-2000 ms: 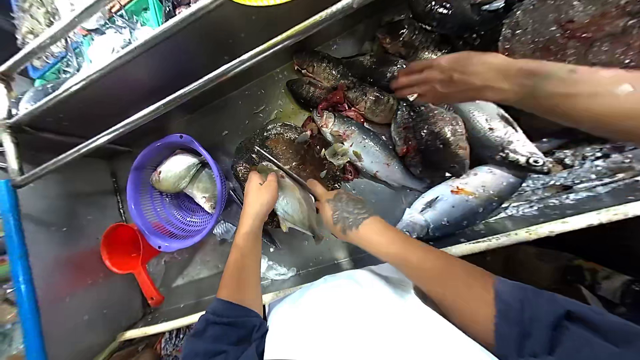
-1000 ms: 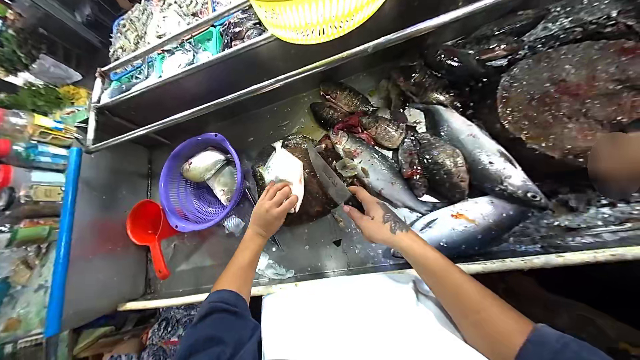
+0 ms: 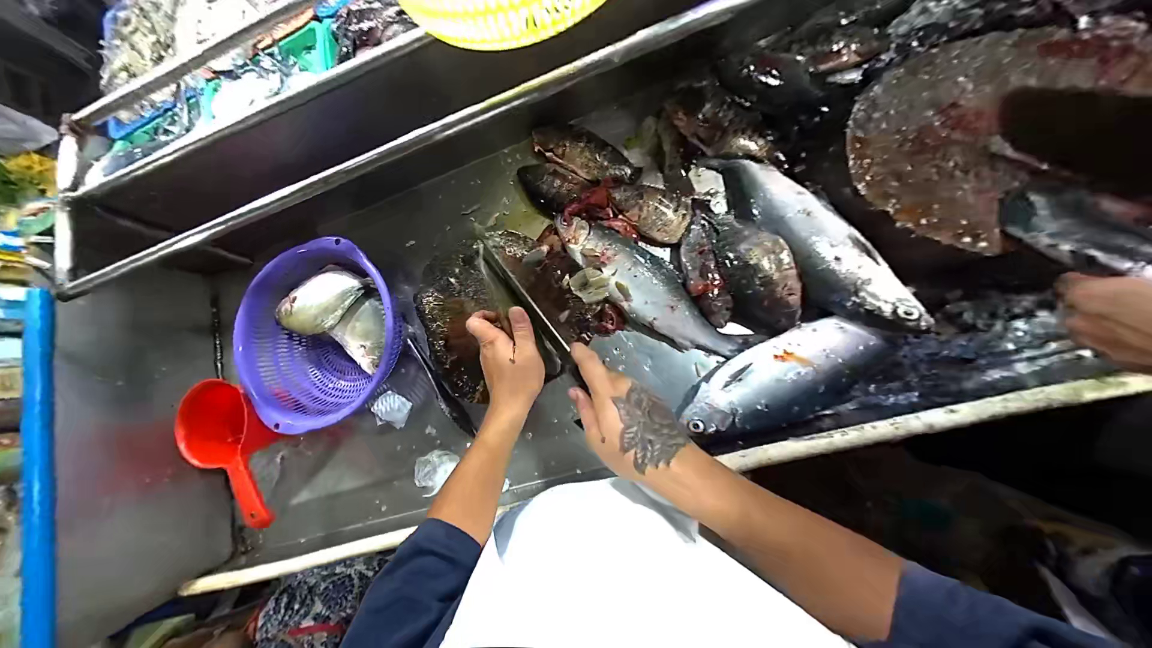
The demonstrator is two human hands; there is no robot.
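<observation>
My left hand [image 3: 511,360] grips a fish [image 3: 515,301] standing on its edge over a round, dark chopping block [image 3: 450,315]. My right hand [image 3: 630,418] holds a knife [image 3: 531,301] by its handle, the blade lying along the right side of that fish. My fingers partly hide the fish and the handle. To the left, a purple plastic basket [image 3: 393,360] holds two pale fish [image 3: 321,300]. A silver fish [image 3: 652,283] and several dark fish [image 3: 754,274] lie to the right of the block.
A red plastic dipper [image 3: 212,425] lies beside the basket. Large silver fish [image 3: 783,373] lie near the metal trough's front edge [image 3: 945,421]. A metal rail [image 3: 360,171] runs behind, below a yellow basket [image 3: 504,22]. At right, another person's hand [image 3: 1111,315] is by a second block [image 3: 936,135].
The fish in my left hand has turned from lying flat to standing on edge, and the knife is now against it. Another person's arm, earlier over the fish pile, has withdrawn from there.
</observation>
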